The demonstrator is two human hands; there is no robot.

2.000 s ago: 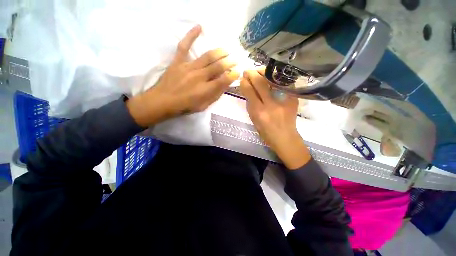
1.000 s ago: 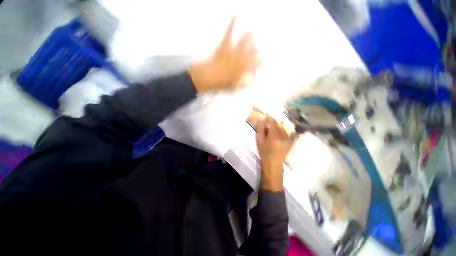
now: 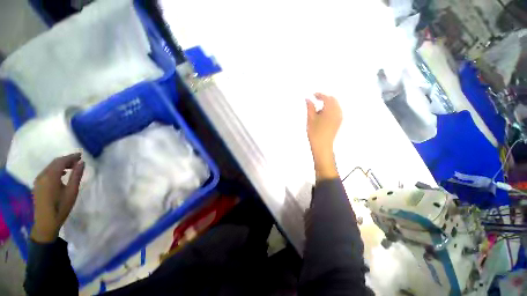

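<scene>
My left hand (image 3: 55, 196) is at the left, over the edge of a blue basket (image 3: 215, 173), thumb and fingers apart, with nothing visible in it. Crumpled white cloth (image 3: 153, 167) lies in the basket to its right, and a rounded white cloth bundle (image 3: 43, 144) lies just behind the fingers. My right hand (image 3: 325, 127) is over the overexposed white tabletop, its fingers curled towards the thumb. A small white patch shows between its fingertips; glare hides whether it is fabric.
A second blue basket (image 3: 164, 52) holding white cloth (image 3: 86, 52) is at upper left. The sewing machine (image 3: 410, 214) is at lower right. A small blue item (image 3: 202, 60) lies on the table's left corner. Blue fabric (image 3: 456, 150) and grey cloth (image 3: 410, 110) are beyond the table's right edge.
The view has swung left, bringing the baskets in. My left hand has moved from the white fabric to the basket. My right hand has moved away from the machine's needle area, over the table.
</scene>
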